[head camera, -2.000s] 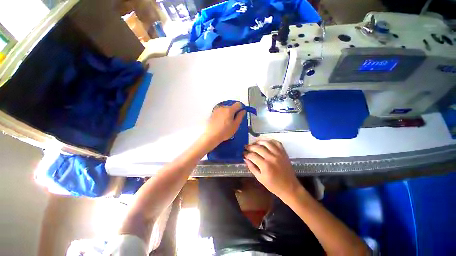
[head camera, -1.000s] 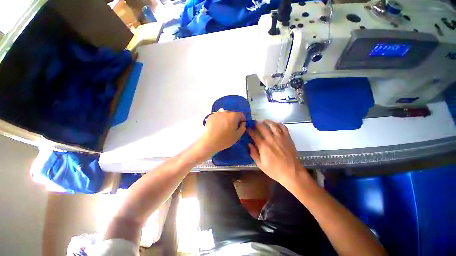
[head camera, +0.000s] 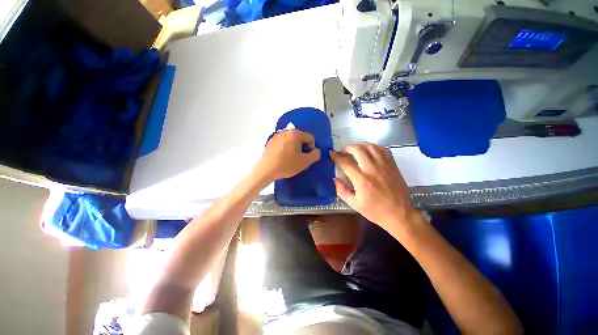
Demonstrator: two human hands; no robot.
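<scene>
A royal-blue fabric workpiece (head camera: 305,186) with rounded corners lies flat on the white table, left of the needle plate, its near end at the ruler-marked edge. A small white bit shows near its top. My left hand (head camera: 288,155) rests on its left part with curled fingers; what is between the fingers cannot be told. My right hand (head camera: 372,181) is at its right edge, fingers bent and slightly apart, nothing seen in it. A second blue panel (head camera: 456,118) lies under the sewing machine (head camera: 426,39) arm, right of the lit presser foot (head camera: 380,106).
A cardboard box (head camera: 124,26) with dark-blue fabric stands at the left, a blue flat sheet (head camera: 157,111) beside it. A dark-red tool (head camera: 554,129) lies right of the second panel. Blue fabric (head camera: 275,9) is behind the table. A blue bin (head camera: 511,262) is below right.
The view has shifted closer to the table. The small strip my hands held above the workpiece no longer shows clearly. My right hand has moved from the strip to the workpiece's right edge.
</scene>
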